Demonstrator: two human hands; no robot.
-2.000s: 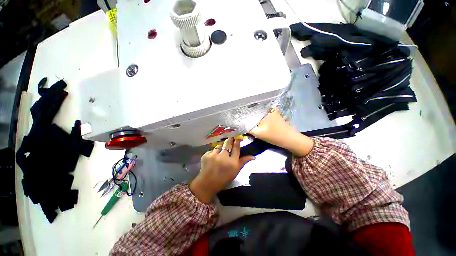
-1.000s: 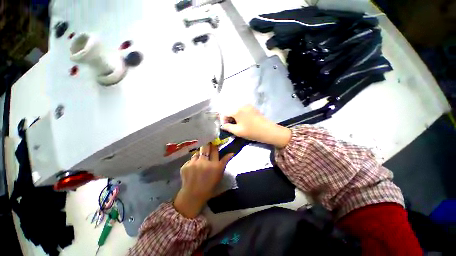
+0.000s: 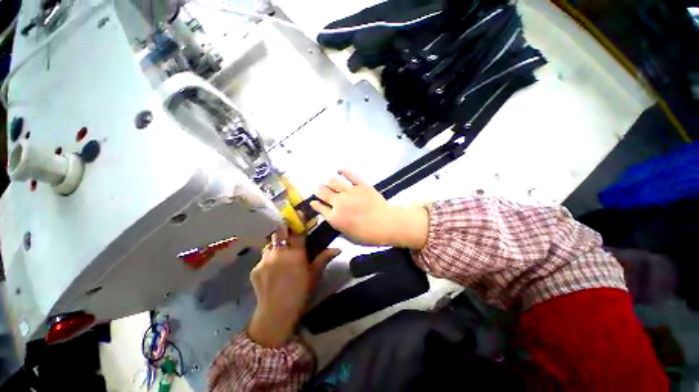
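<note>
The white sewing machine head point(image 3: 138, 222) fills the left of the view. A yellow guard point(image 3: 292, 208) stands at its needle area. My left hand point(image 3: 283, 272) lies on a black strip point(image 3: 317, 239) just in front of the guard, its fingertips partly hidden by the machine head. My right hand point(image 3: 354, 210) presses on the black work right of the guard, fingers bent. A black zipper point(image 3: 414, 170) runs from the right hand up and right toward the pile. Black fabric pieces point(image 3: 369, 300) lie flat in front of my body.
A heap of black zippers point(image 3: 452, 65) lies at the upper right. Tools with a green handle point(image 3: 166, 377) and a cord loop lie at the lower left. Black fabric point(image 3: 65, 366) shows at the lower left corner. A blue item point(image 3: 651, 172) is at the far right.
The view has turned and shifted right, so the machine head sits further left and its needle side shows. Both hands stay at the guard; the right hand now lies flatter on the work.
</note>
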